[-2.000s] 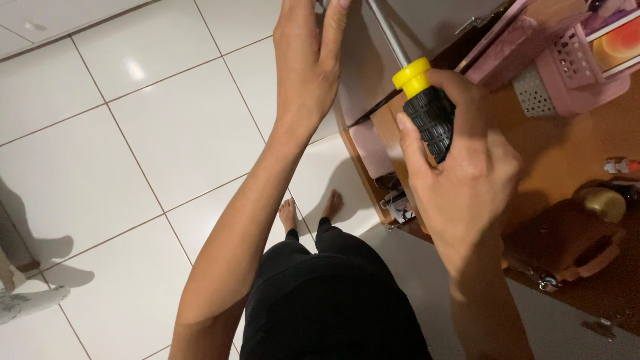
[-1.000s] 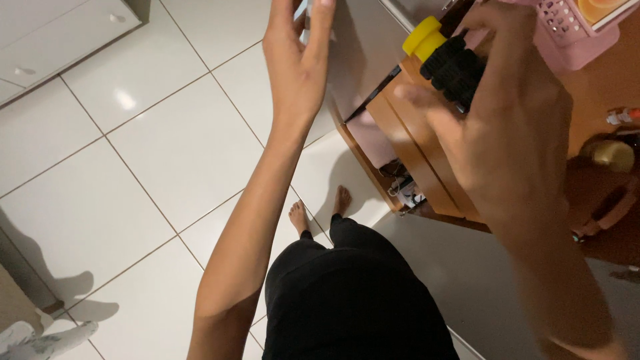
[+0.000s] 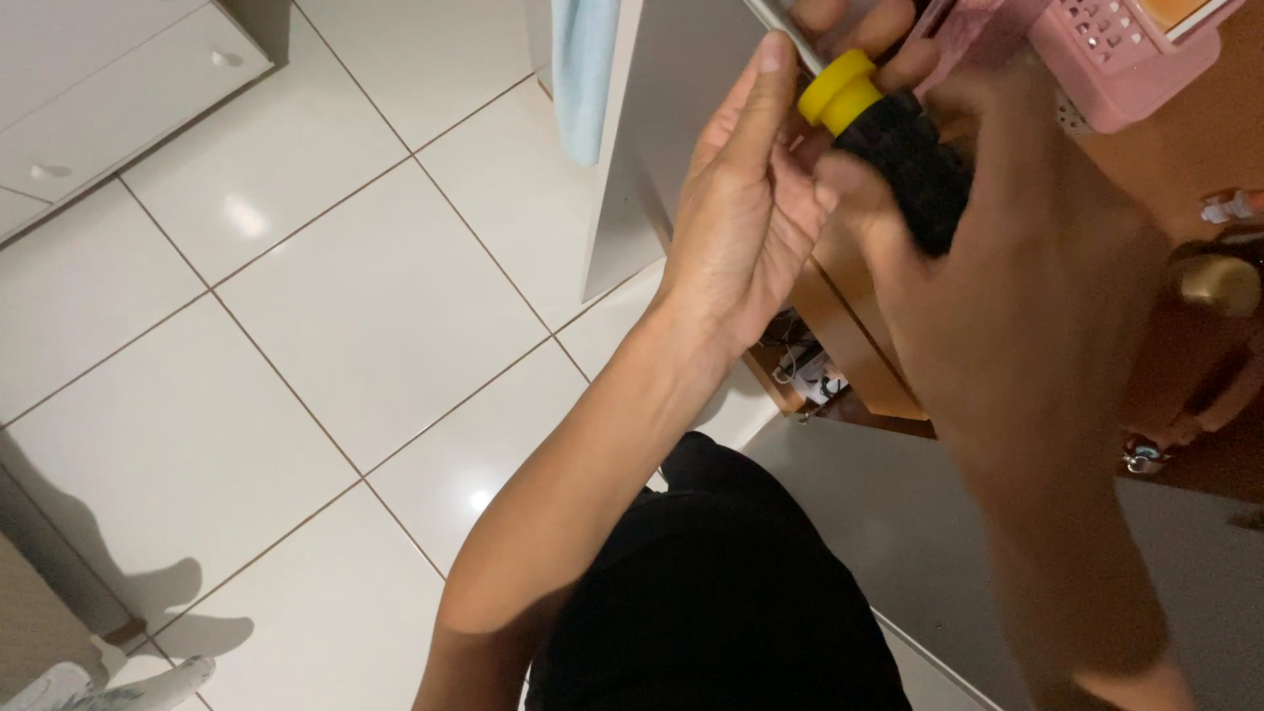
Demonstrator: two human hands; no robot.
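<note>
A screwdriver (image 3: 904, 148) with a black ribbed grip and a yellow collar lies slanted at the upper right, its metal shaft running up out of view. My right hand (image 3: 1027, 237), slightly blurred, is wrapped around the black grip. Beside the shaft and collar is my left hand (image 3: 746, 188), thumb extended upward and fingers curled behind; whether it grips the shaft cannot be told. The screwdriver's tip lies beyond the top edge.
Below the hands, an open wooden drawer (image 3: 775, 380) holds cables and small items. Pink plastic baskets (image 3: 1136, 69) stand on the wooden surface at upper right. A light blue cloth (image 3: 583, 79) hangs by a grey panel (image 3: 632, 148). A white drawer unit (image 3: 128, 109) stands at upper left.
My left hand has come nearer to my right hand and now lies beside the screwdriver's collar. The view has shifted, bringing the blue cloth into sight.
</note>
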